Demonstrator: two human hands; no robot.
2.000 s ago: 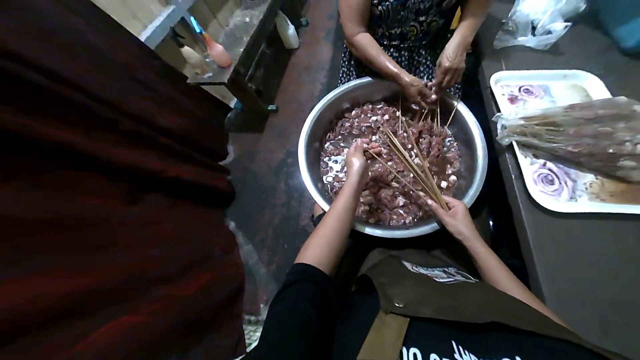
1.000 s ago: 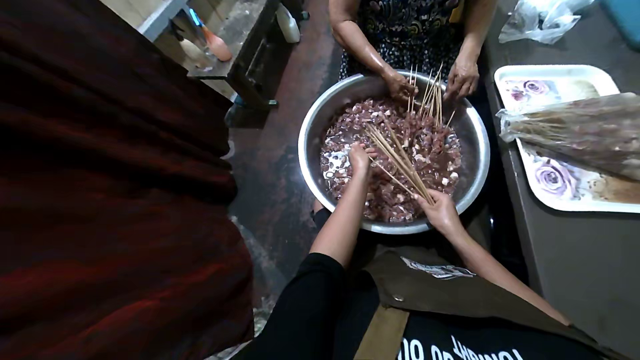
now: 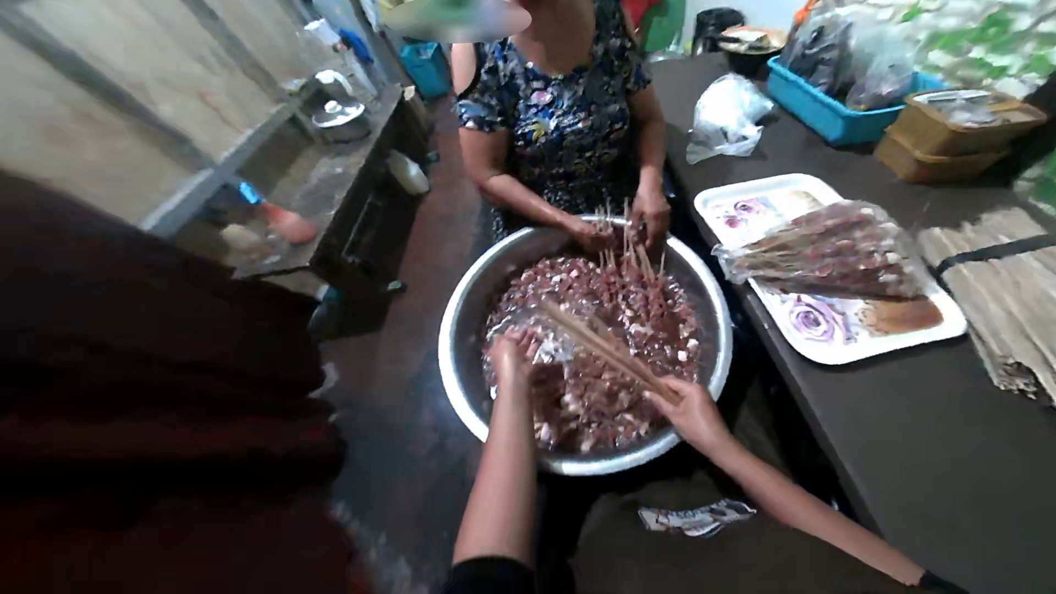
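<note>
A large round metal basin (image 3: 459, 330) holds small cut pieces of meat (image 3: 577, 412) in liquid. My right hand (image 3: 689, 408) is closed around the lower end of a bundle of thin wooden skewers (image 3: 606, 346), which slants up and left over the meat. My left hand (image 3: 513, 355) is at the basin's left side, touching the meat near a clear, shiny patch that may be plastic; whether its fingers grip anything is unclear. Across the basin, another person's hands (image 3: 623, 227) are at several upright skewers (image 3: 635, 256) at the far rim.
On the dark table (image 3: 891, 445) at right, a floral tray (image 3: 833, 355) carries a plastic bag of skewered meat (image 3: 850, 247). Beyond are a white plastic bag (image 3: 730, 115), a blue basket (image 3: 833, 124) and brown containers (image 3: 949, 148). A dark red curtain (image 3: 148, 396) hangs at left, near a low counter (image 3: 346, 198).
The view has tilted up, showing more of the other person and the table. My right hand keeps its hold on the skewer bundle, and my left hand stays at the basin's left side.
</note>
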